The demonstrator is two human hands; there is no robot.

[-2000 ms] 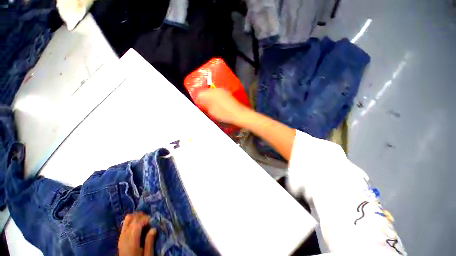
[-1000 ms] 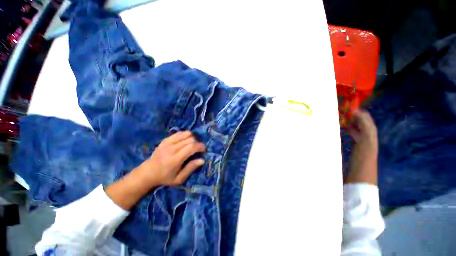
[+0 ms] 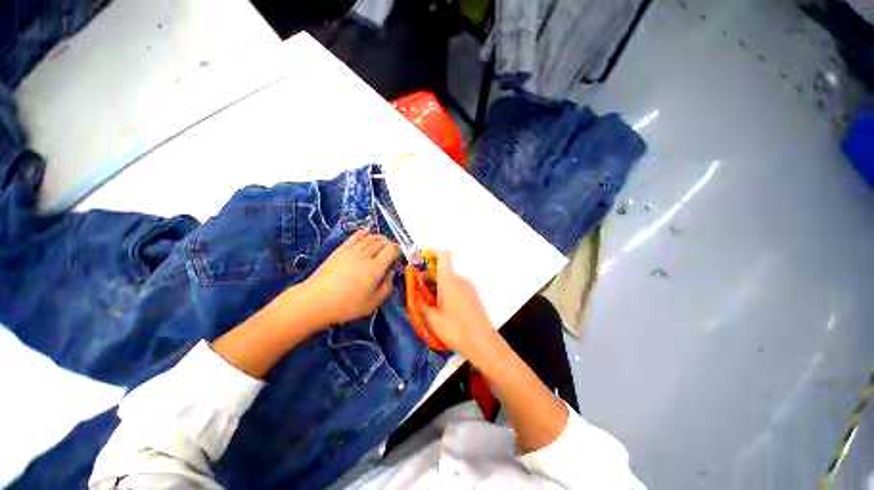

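Note:
The dark blue jeans [image 3: 249, 230] lie right side out on the white tabletop, with the waistband [image 3: 358, 196] towards the right. My left hand [image 3: 355, 278] is on the waistband, its fingers closed on the denim near the middle. My right hand [image 3: 458, 306] holds the large scissors [image 3: 419, 304] by the orange-red and yellow handle loops. The silver blades point up and left along the waistband opening, close to my left fingertips. Whether the blade tips touch the cloth I cannot tell. A small yellow item [image 3: 403, 159] lies on the tabletop beyond the waistband.
The white table [image 3: 498, 234] has its edge running diagonally on the right. Beyond it are the red stool [image 3: 433, 124], a pile of dark blue jeans [image 3: 556, 163] on tan cloth [image 3: 578, 287], and the grey floor [image 3: 728, 249]. Grey clothing hangs or is worn at the top.
My right hand has come back from the red stool to the waistband and now holds the large scissors. My left hand is still on the jeans at the waistband. The view has turned.

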